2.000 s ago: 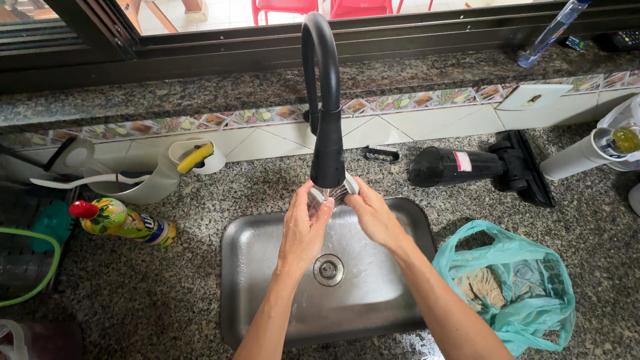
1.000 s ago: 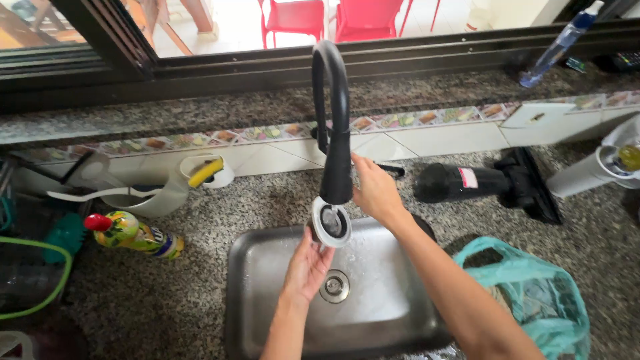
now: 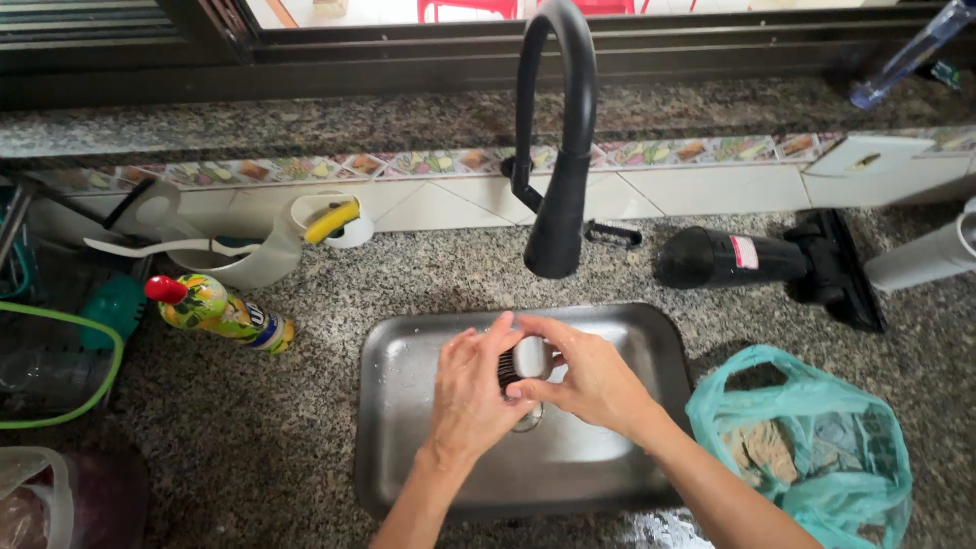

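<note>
Over the steel sink (image 3: 427,465), both hands are on a small round pleated filter (image 3: 532,358) with a light grey cap. My left hand (image 3: 473,385) holds its dark ribbed side, and my right hand (image 3: 598,374) has its fingers around the capped end. The filter is below and in front of the black faucet (image 3: 560,221); no water shows coming from the spout. The hands partly cover the filter, and the drain (image 3: 528,418) shows partly behind them.
A black handheld vacuum body (image 3: 732,259) lies at the back right, near a teal plastic bag (image 3: 846,412). To the left are a detergent bottle (image 3: 225,313), a translucent container (image 3: 263,263) and a white cup (image 3: 354,229) with a yellow sponge. A bottle (image 3: 907,57) lies on the sill.
My right hand has come from beside the faucet onto the filter. The filter, held under the spout by my left hand a second ago, is now lower and tilted sideways.
</note>
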